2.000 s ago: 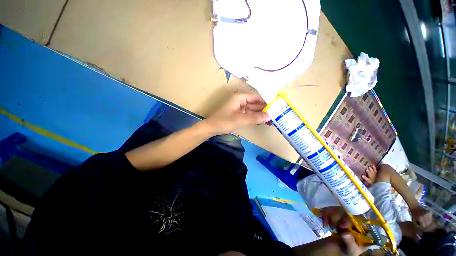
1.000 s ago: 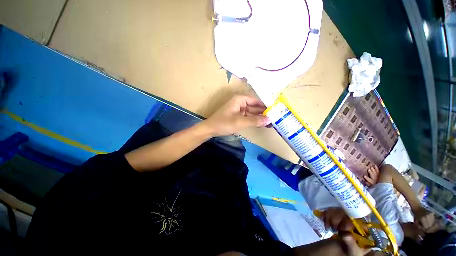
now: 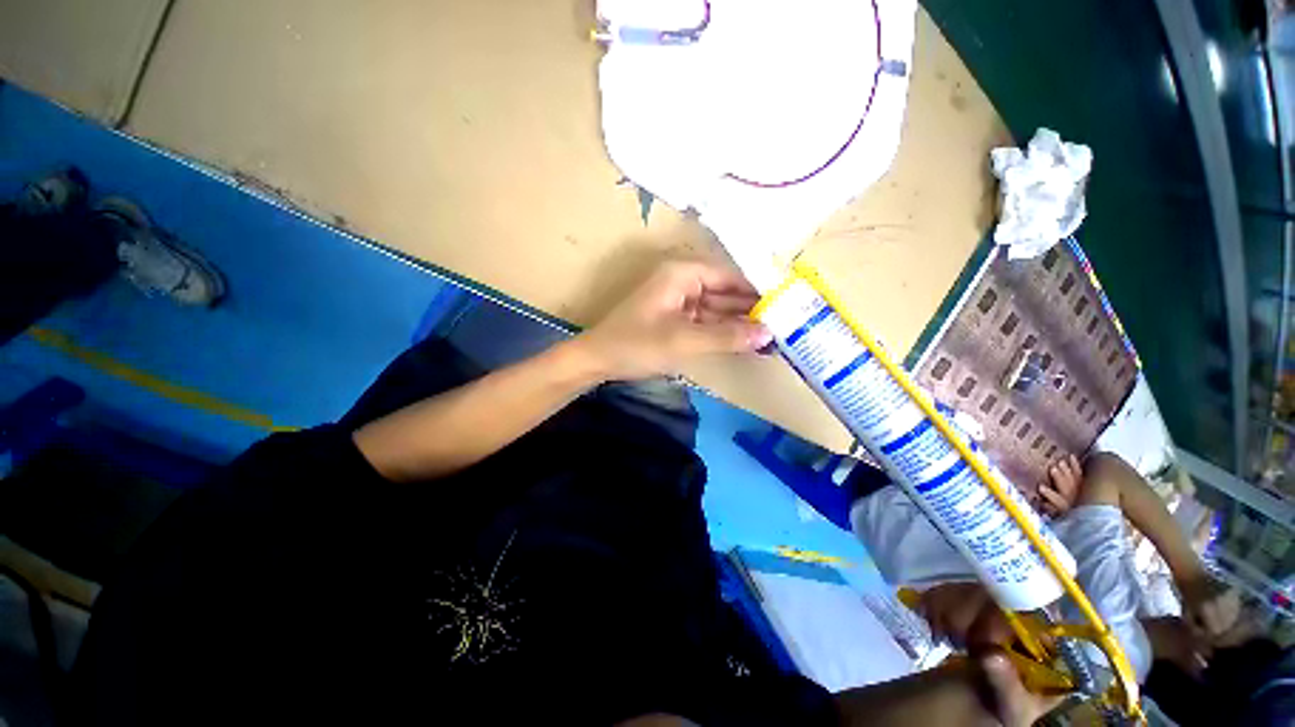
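Observation:
A yellow caulking gun [image 3: 949, 426] slants from the picture's middle to the lower right. It holds a white sealant cartridge [image 3: 909, 447] with blue print. My left hand [image 3: 682, 320] grips the gun's front end between thumb and fingers. My right hand [image 3: 994, 679], partly dark and near the bottom edge, is closed around the handle and trigger. The nozzle end lies against the bright lower end of a flat white panel [image 3: 774, 100] and cannot be told apart from it. The panel has a dark curved line and is cut off by the top edge.
The panel lies on a tan bench [image 3: 398, 128]. A crumpled white tissue [image 3: 1041, 192] lies beside a patterned mat [image 3: 1015, 362] at the right. A neighbour's hand [image 3: 1059, 484] rests at the mat's edge. A dark green conveyor [image 3: 1136, 213] runs behind. Shoes [image 3: 156, 259] show on the blue floor.
The panel, tissue and mat sit slightly higher in the picture. A person's shoes have come into view at the far left. Both hands keep their hold on the gun.

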